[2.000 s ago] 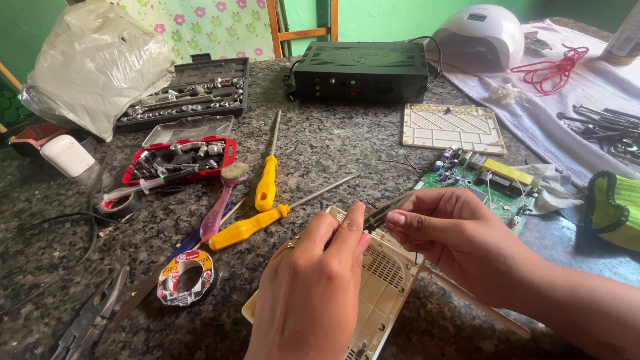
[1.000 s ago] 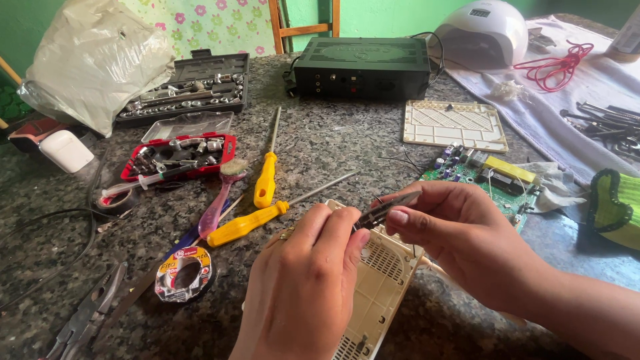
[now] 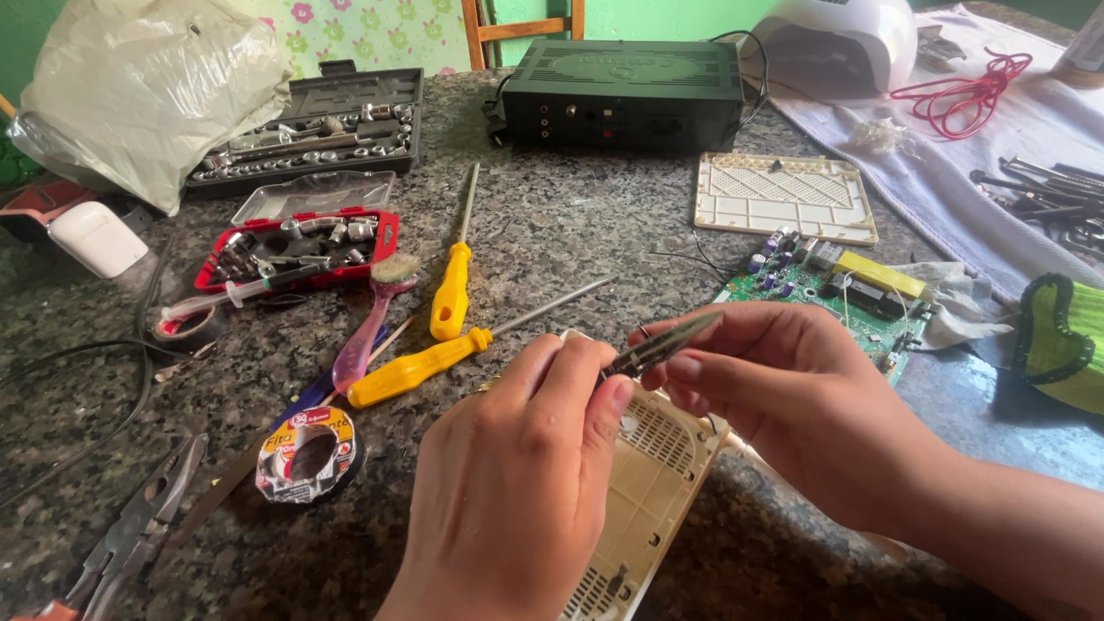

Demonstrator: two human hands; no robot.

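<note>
My left hand (image 3: 526, 457) grips a small dark pointed metal tool (image 3: 660, 348), perhaps tweezers, between thumb and fingers. Around its pointed end, my right hand (image 3: 776, 397) has thumb and fingertips close together; whether they pinch the tool or something thin beside it is unclear. A short dark wire end shows by the right fingertips. Under both hands lies a cream plastic housing half (image 3: 660, 492) with vent slots, partly hidden by my left hand. Behind my right hand is a green circuit board (image 3: 789, 280) with capacitors and a yellow-wrapped transformer.
Two yellow-handled screwdrivers (image 3: 423, 366), a pink brush (image 3: 366, 328), a tape roll (image 3: 306, 455) and pliers (image 3: 134, 526) lie left. Behind stand a red socket case (image 3: 388, 237), a black socket set (image 3: 414, 129) and a black electronic box (image 3: 621, 95). A cream vented panel (image 3: 785, 198) lies at right.
The dark tool has tilted, and its pointed end now shows more fully between my hands. Both hands stay over the cream housing.
</note>
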